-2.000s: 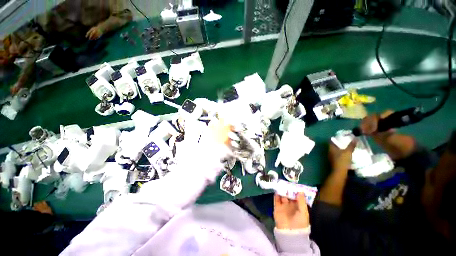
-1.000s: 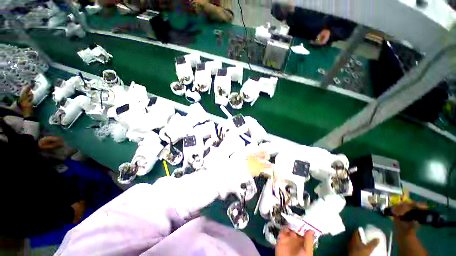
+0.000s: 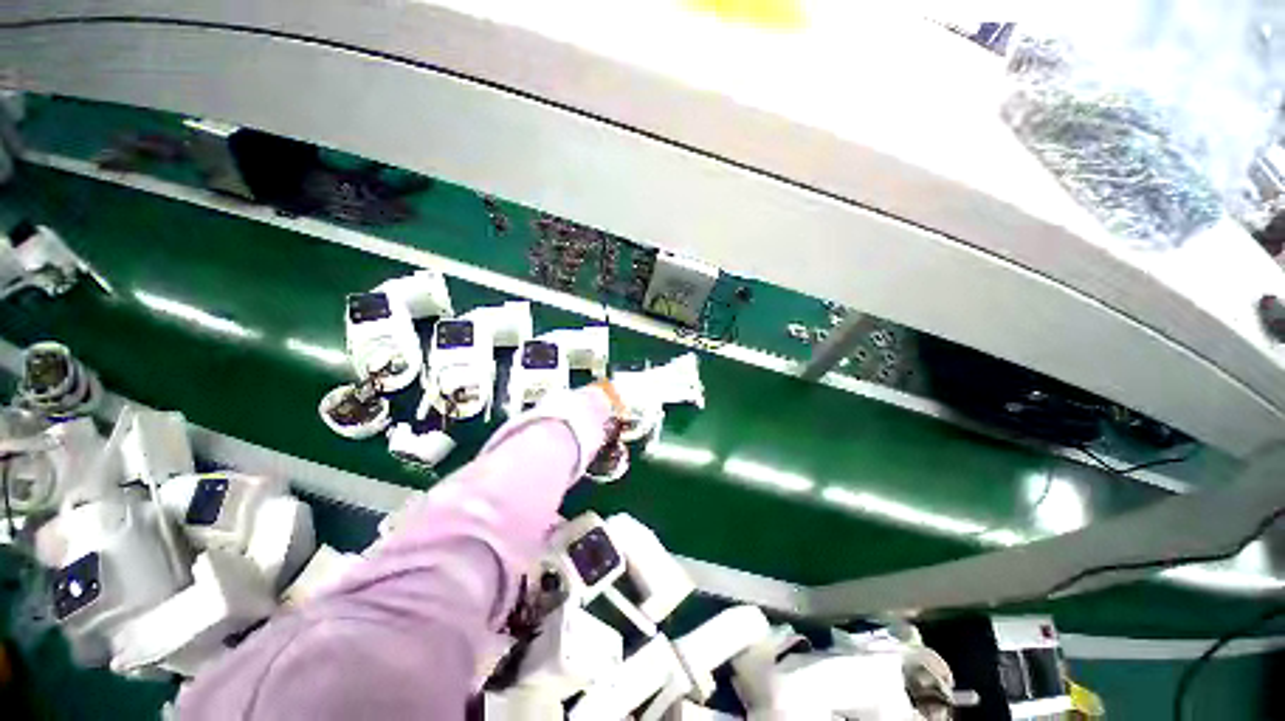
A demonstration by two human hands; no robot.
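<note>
My left arm in a pink sleeve reaches across the bench onto the green belt. My left hand (image 3: pixel 610 400) is small and mostly hidden by the cuff. It is at the rightmost white PTZ camera (image 3: pixel 665 386) of a row on the belt; its finger positions do not show. Wires and an open round cup show just below the hand. Three other white cameras stand left of it, among them one nearest the hand (image 3: pixel 541 369) and one at the row's left end (image 3: pixel 381 338). My right hand is out of the picture.
A pile of white cameras (image 3: pixel 212 510) lies along the near bench. A pale overhead shelf (image 3: pixel 677 155) crosses the top, with clear plastic bags (image 3: pixel 1113 155) on it. A slanting upright (image 3: pixel 986 542) and a black and silver box (image 3: pixel 1026 662) stand at right.
The view has tilted up towards the belt and shelf. My left hand has moved from the bench pile to the rightmost camera on the belt. My right hand and the tube have left the picture.
</note>
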